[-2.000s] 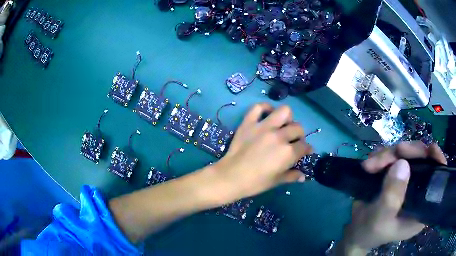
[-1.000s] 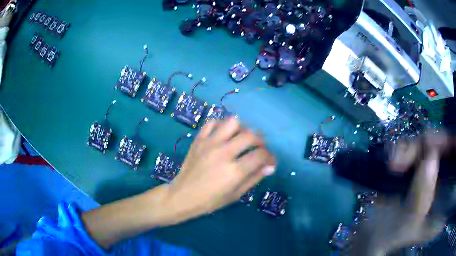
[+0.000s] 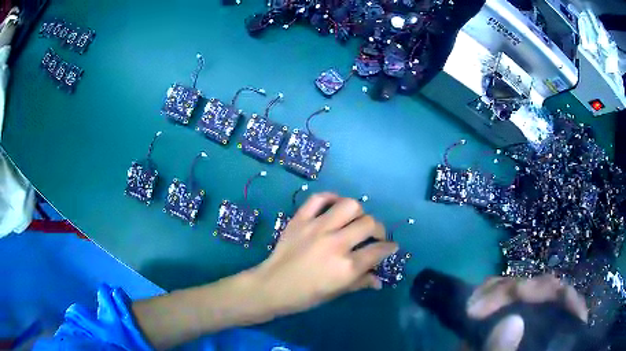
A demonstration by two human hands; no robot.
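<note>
Square dark circuit boards with fitted leads lie in two rows on the green mat; one upper-row board [image 3: 304, 152] is fully visible. My left hand [image 3: 329, 250] is over the right part of the lower row, its fingertips at the left side of a board [image 3: 392, 266]. It partly hides that board and others; whether it grips one cannot be told. My right hand [image 3: 528, 312], blurred and cut off by the bottom edge, is closed around a black electric screwdriver [image 3: 439, 298]. The screwdriver's nose is just right of the same board; its tip is unclear.
A white-grey screw feeder [image 3: 473, 86] stands upper right, near a box with a red switch [image 3: 596, 105]. A dark module heap [image 3: 384, 34] lies at the top, a board heap [image 3: 570, 199] at right. A loose module [image 3: 329, 82] and board strips [image 3: 65, 34] lie apart.
My left hand has moved left and down from the board near the feeder, which now lies free beside the heap. My right hand and the screwdriver have moved down and left.
</note>
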